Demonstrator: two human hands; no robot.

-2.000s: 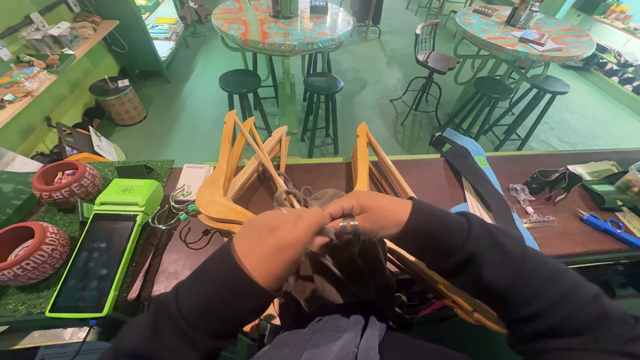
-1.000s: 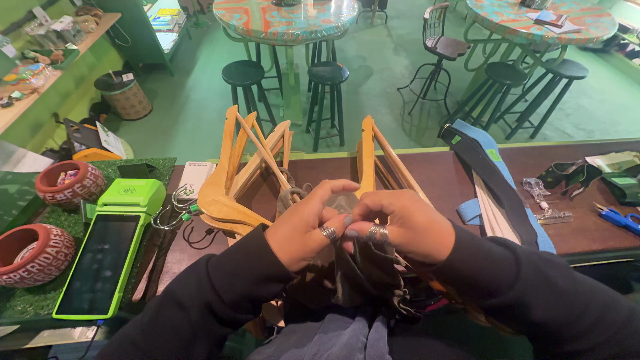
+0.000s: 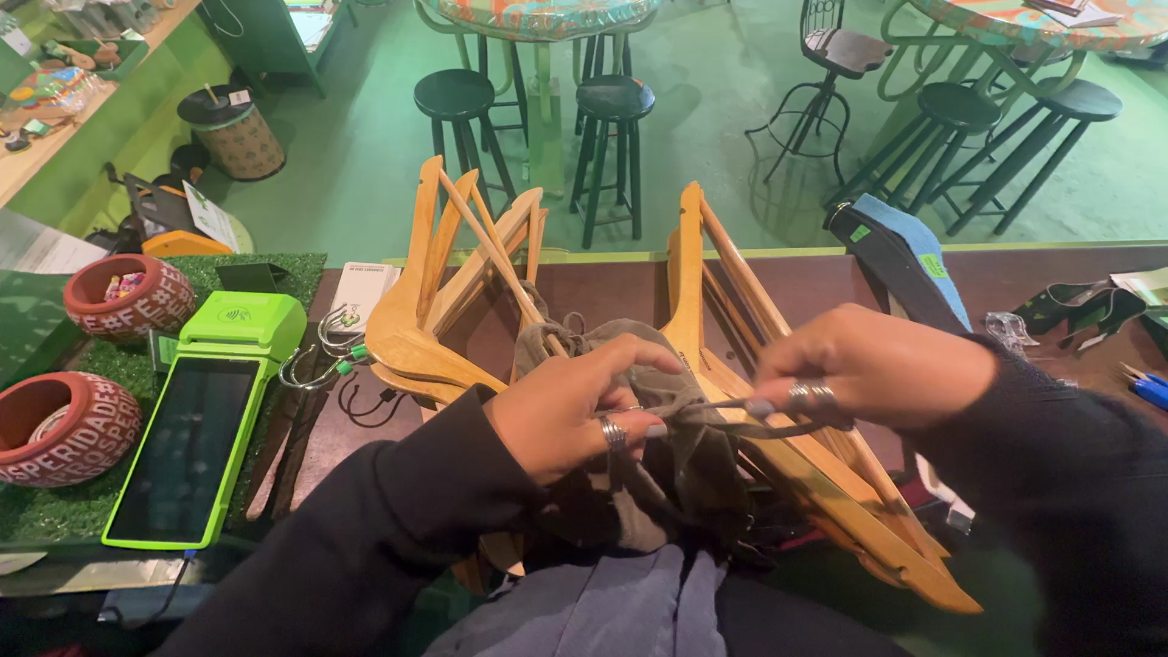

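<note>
A dark brown-grey cloth [image 3: 639, 497] with fabric ties lies over wooden hangers, close to my body. My left hand [image 3: 584, 406] pinches the cloth's tie near a knot or loop, thumb and finger together. To its right, my right hand [image 3: 835, 370] grips the strip of tie [image 3: 730, 415], which is stretched between both hands. One group of wooden hangers [image 3: 424, 342] stands left of the cloth; another group [image 3: 689, 274] rises behind it and runs down under my right hand. The lower part of the cloth is in shadow.
On the dark counter [image 3: 611, 287], a green card terminal [image 3: 187, 438] and two red-brown bowls [image 3: 128, 297] stand on artificial grass at left, beside metal rings [image 3: 315, 365]. At right lie a blue-and-black strap-like item [image 3: 899, 251] and a clear plastic piece [image 3: 1008, 328]. Stools [image 3: 453, 96] stand beyond.
My hands were together at the cloth; my right hand has moved away to the right, drawing out a strip of the tie. My left hand stays at the cloth.
</note>
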